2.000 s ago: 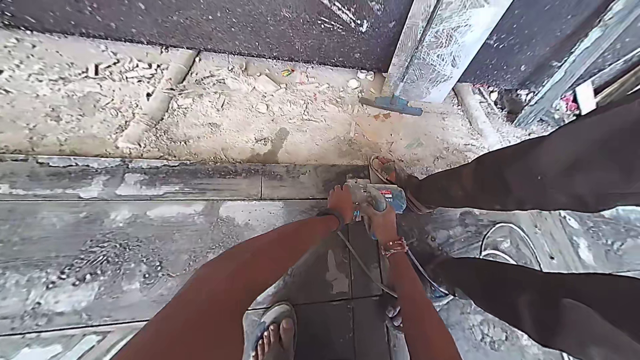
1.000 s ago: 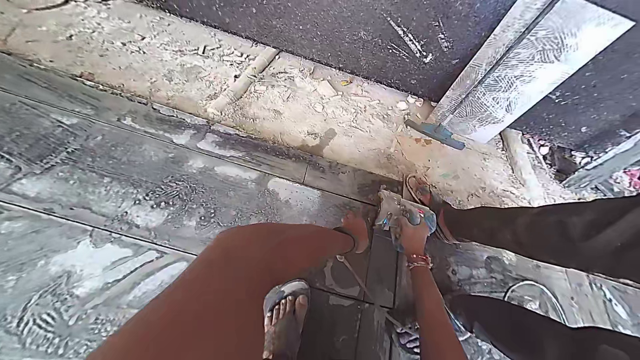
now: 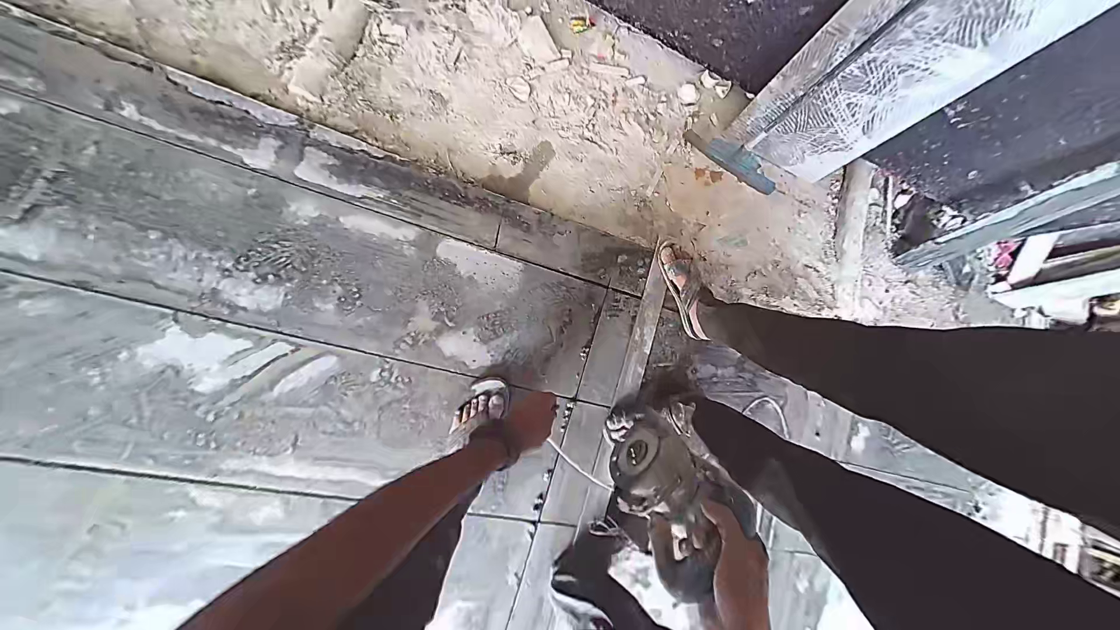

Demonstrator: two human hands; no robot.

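My left hand [image 3: 529, 420], a dark band at its wrist, hangs over the tiled floor beside a sandalled foot [image 3: 481, 409]. Its fingers look curled; a thin pale cord [image 3: 577, 464] runs from beside it toward the power tool, and whether the hand holds it is unclear. My right hand [image 3: 696, 534] is closed around the body of a dusty grey handheld power tool [image 3: 652, 459], right of the floor joint. The tool's round housing faces up; its exact kind and any blade cannot be made out. A long narrow strip [image 3: 643, 332] lies on the tiles above the tool.
A person in dark trousers [image 3: 814, 350] stands close on the right, one sandalled foot [image 3: 682, 289] near the strip's upper end. Sandy rubble [image 3: 577, 131] borders the tiles [image 3: 262, 227]. A blue-grey tool or block [image 3: 739, 164] lies by a pale upright board [image 3: 875, 87].
Both hands were close together at the power tool; now they are apart, the left beside the foot. The tool has moved nearer to me in my right hand, and the strip shows plainly. The view has turned.
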